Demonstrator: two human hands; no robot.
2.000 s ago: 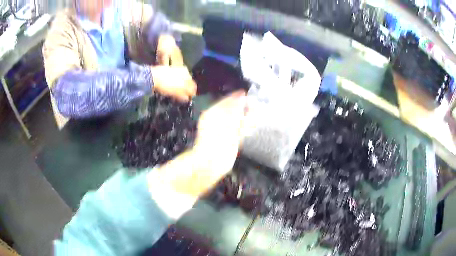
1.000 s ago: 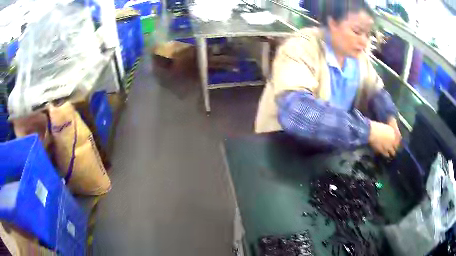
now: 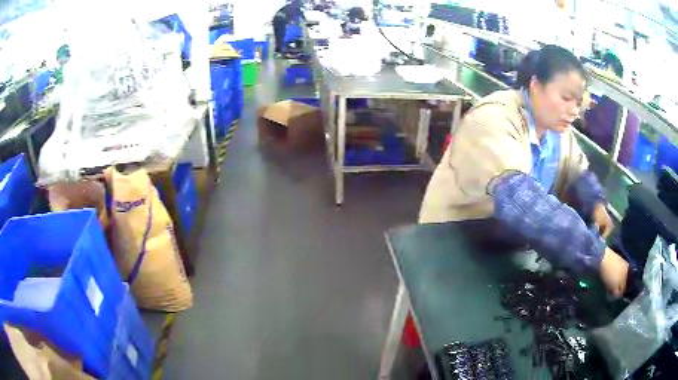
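Neither of my hands is in the picture. A loose heap of small black plastic parts lies on the green bench top at the lower right. Close, even rows of black units with shiny spots lie at the bottom edge, partly cut off. A clear plastic bag stands at the right edge behind the heap, its contents hard to make out.
A person in a beige vest works at the bench's far side. Blue bins and a tan sack stand at left. A floor aisle runs between. A carton and a table stand farther back.
The view has swung left, so the bench has shifted right and the bins and aisle have come in. My forearm and hand, earlier by the bag, are gone. The other person's hands have moved apart.
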